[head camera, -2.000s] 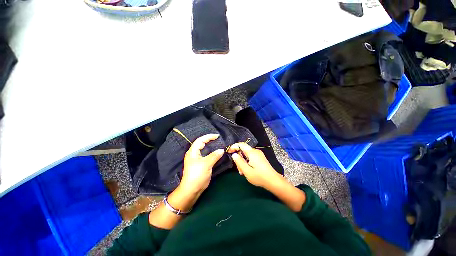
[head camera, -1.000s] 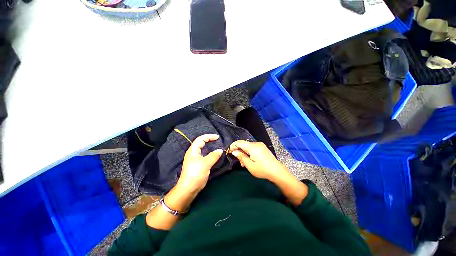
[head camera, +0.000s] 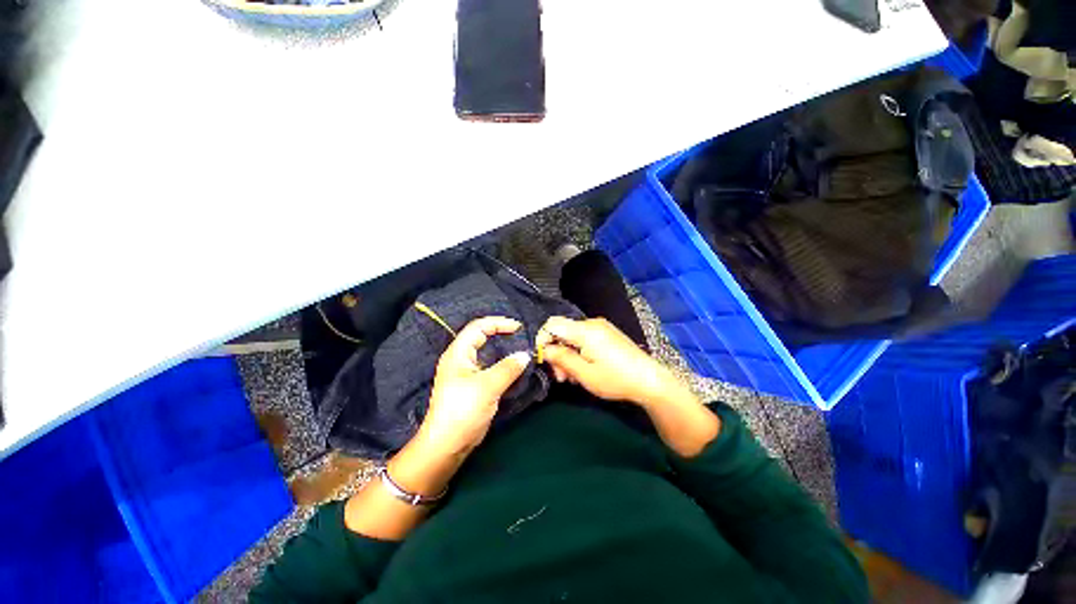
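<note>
A dark blue-black garment (head camera: 401, 366) with pale yellow seam stitching lies bunched on my lap beside the table. My left hand (head camera: 472, 383) grips its cloth between thumb and fingers, a bracelet on the wrist. My right hand (head camera: 596, 360) is bent close to the left fingertips, its thumb and fingers pinched together at the cloth. A small yellow-gold bit, likely a button (head camera: 542, 346), shows at the right fingertips. A needle cannot be made out.
A white table (head camera: 295, 153) stands ahead, with a black smartphone (head camera: 500, 59) and a shallow blue-white tray (head camera: 301, 14) cut off by the top edge. A blue crate (head camera: 720, 313) with brown-black garments (head camera: 814, 224) stands right. Other blue crates stand at lower left and lower right.
My right hand has turned slightly and its fingers are more curled at the cloth. My left hand has barely moved. The view has shifted slightly, so the tray shows less at the top.
</note>
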